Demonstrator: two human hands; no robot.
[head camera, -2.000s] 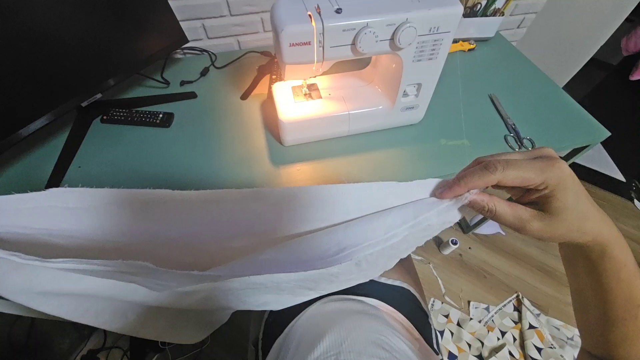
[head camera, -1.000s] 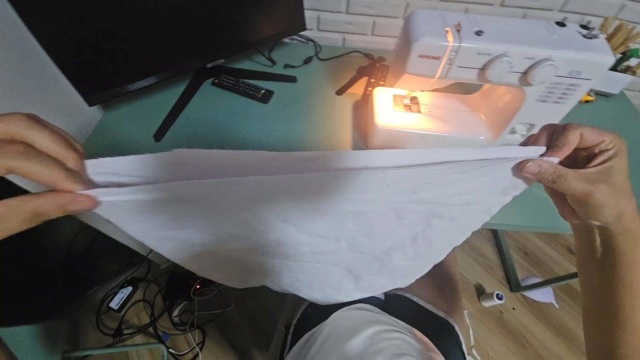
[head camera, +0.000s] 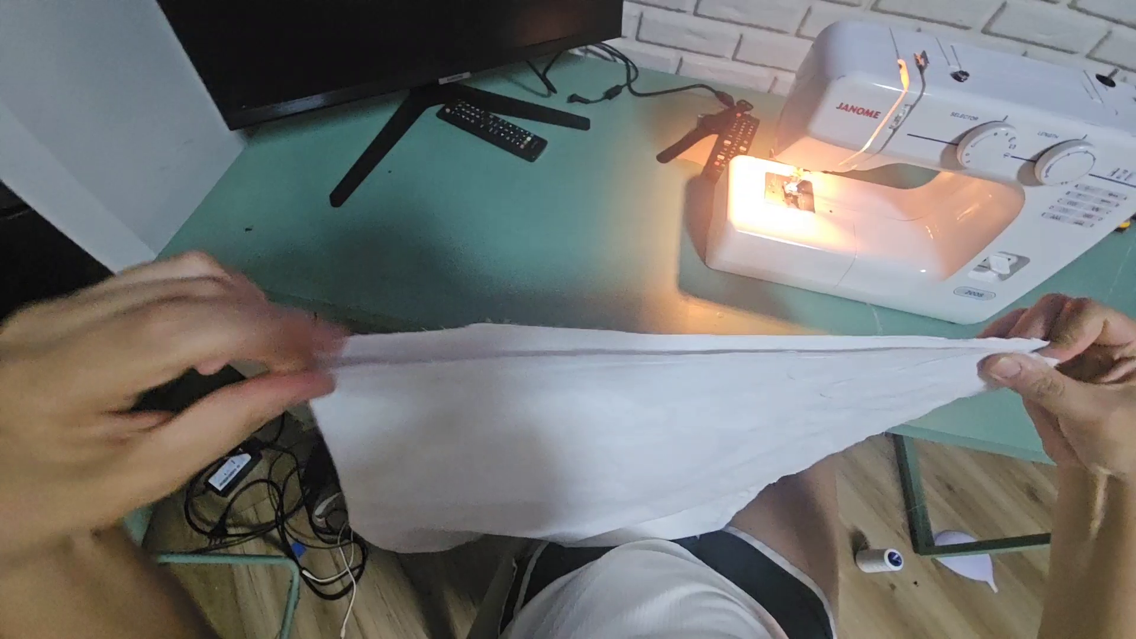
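A folded piece of white fabric (head camera: 568, 426) is stretched between my two hands, above my lap and along the near edge of the table. My left hand (head camera: 186, 355), slightly blurred, pinches its left corner between thumb and fingers. At the right, the fabric narrows to a point, which my right hand (head camera: 1065, 373) grips between thumb and forefinger. Two layers meet along the upper edge. Beyond my right hand stands a white Janome sewing machine (head camera: 905, 177) with its lamp lit over the needle plate.
On the green table (head camera: 497, 240) are a monitor or television (head camera: 399, 44) on splayed legs, a remote control (head camera: 493, 130), a second remote (head camera: 732, 142) and black cables. Below lie tangled cables (head camera: 266, 506) at the left, and a thread spool (head camera: 879, 560) on the wooden floor near a metal table leg.
My left hand, out of view in the oldest frame, now holds the fabric's left end. The span of fabric between my hands was longer in that frame. The view has swung left.
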